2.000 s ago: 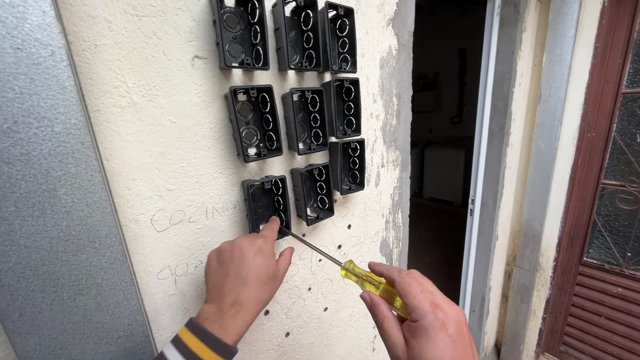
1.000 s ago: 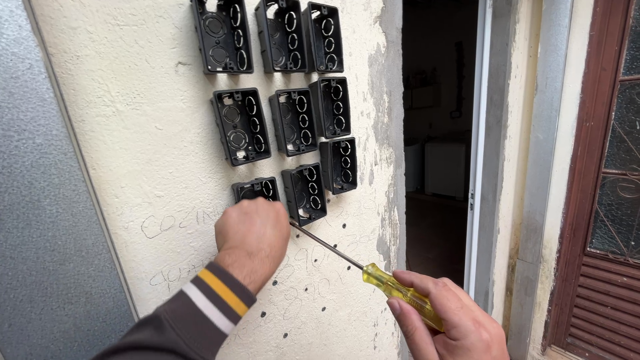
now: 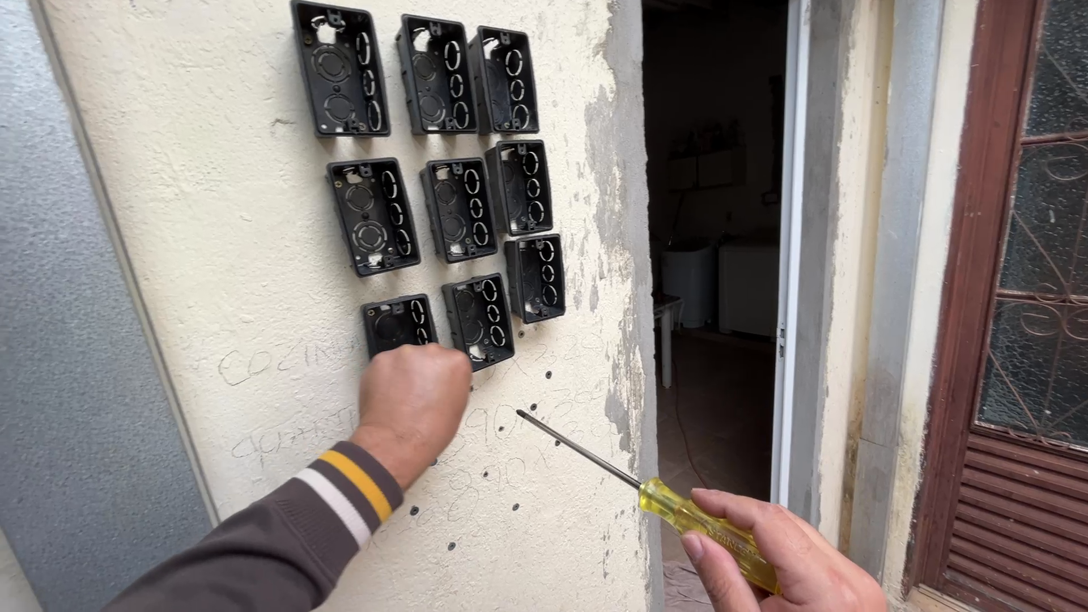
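Note:
Black plastic electrical boxes (image 3: 371,217) are fixed in three rows on a cream plastered wall (image 3: 212,170). My left hand (image 3: 412,404) is at the bottom-left box (image 3: 399,321) and covers its lower part; its fingers are hidden behind the fist, so what they grip cannot be seen. Lower right, my right hand (image 3: 790,552) holds a Stanley screwdriver (image 3: 710,531) by its clear yellow handle. The screwdriver's tip points up and left, near the wall below the bottom-middle box (image 3: 478,321), apart from the boxes.
Several wall plugs (image 3: 450,546) and pencil writing mark the wall below the boxes. A grey metal panel (image 3: 85,340) stands at the left. Right of the wall is a dark doorway with a white frame (image 3: 792,255), then a brown metal door (image 3: 977,340) with textured glass.
The screwdriver's tip was at the bottom-left box two seconds ago and is now away from it, lower and to the right. My left hand has turned from a pointing finger to a fist over the box.

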